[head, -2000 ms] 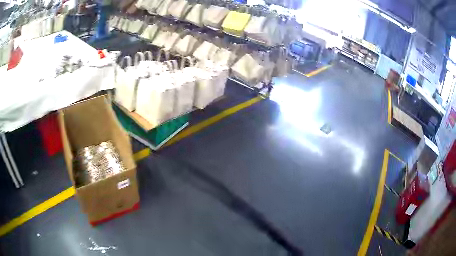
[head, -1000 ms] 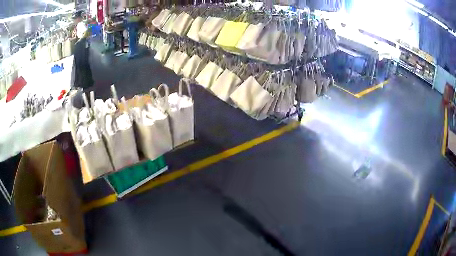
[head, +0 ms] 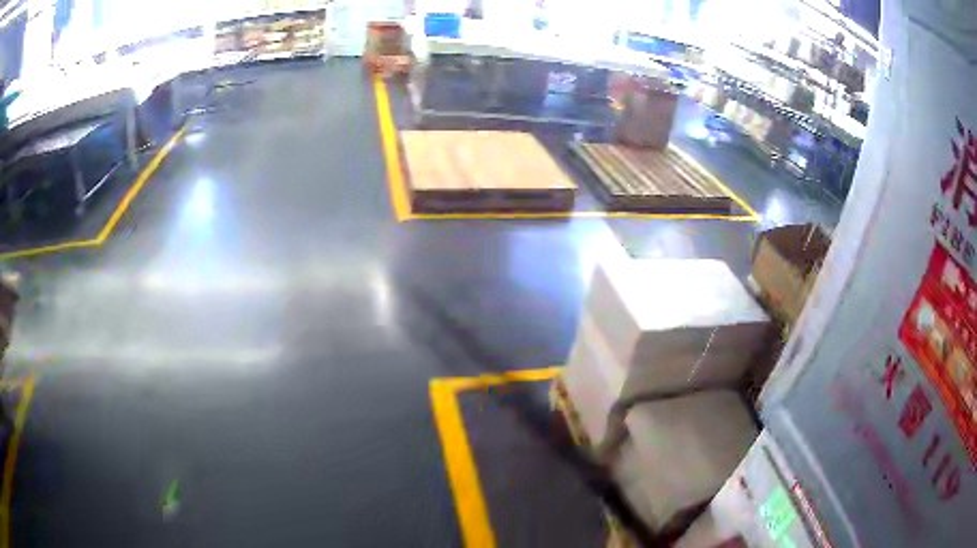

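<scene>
Neither of my hands is in view. Nearest in front of me at the lower right is a white block-like stack (head: 670, 294), with a greyish-beige box or wrapped block (head: 686, 444) against its near side. The stack stands on what looks like a low pallet, inside a yellow floor line (head: 459, 450). What the stack is made of cannot be told.
A white wall or pillar (head: 857, 428) with red characters stands close on the right. Farther off are a light wooden platform (head: 487, 163), a slatted pallet (head: 654, 174) with a carton (head: 645, 113), and an open carton (head: 791, 262). A table (head: 59, 139) stands at the left.
The view has swung to the right. The tote bags, white-topped table, green crate and hanging racks have left the picture. The white stack, pallets and lettered wall are now closer or newly in view.
</scene>
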